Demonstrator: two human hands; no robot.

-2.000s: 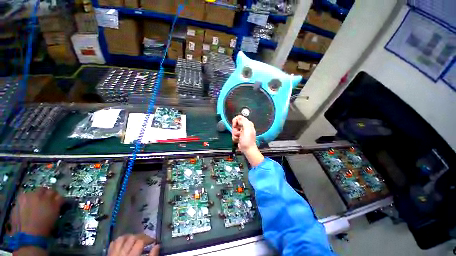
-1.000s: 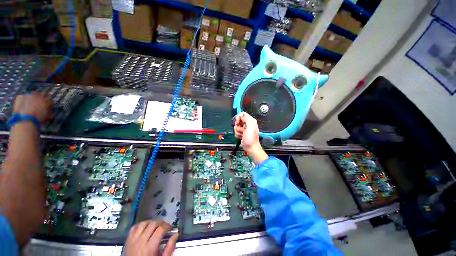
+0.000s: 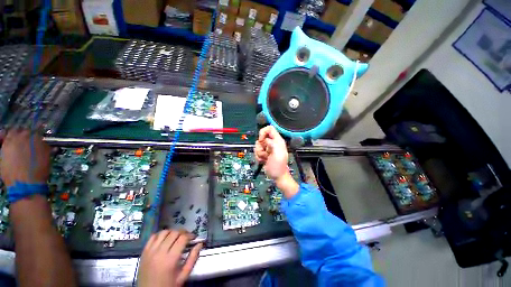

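Observation:
My right hand (image 3: pixel 273 152), in a blue sleeve, is closed in a fist around a thin dark tool, mostly hidden, pointing down over the middle carrier. Under it are green circuit boards (image 3: pixel 240 208) with orange components, in a dark board carrier (image 3: pixel 212 193). My forearm covers part of the right-hand boards. My left hand (image 3: pixel 166 259) rests on the silver conveyor rail (image 3: pixel 224 263) at the carrier's lower left corner, fingers slightly apart, with nothing visible in it.
Another person's hand (image 3: pixel 25 160) with a blue wrist strap is over the left carrier. Loose black components (image 3: pixel 187 218) lie between carriers. A turquoise fan (image 3: pixel 336 89) stands behind my right hand. A blue cord (image 3: pixel 178 132) hangs across the view. Another carrier (image 3: pixel 404 179) sits near the dark machine opening.
The other person's hand went from the left boards to the grey trays, then back down to the left carrier. My right fist stays over the middle carrier. The camera view has shifted.

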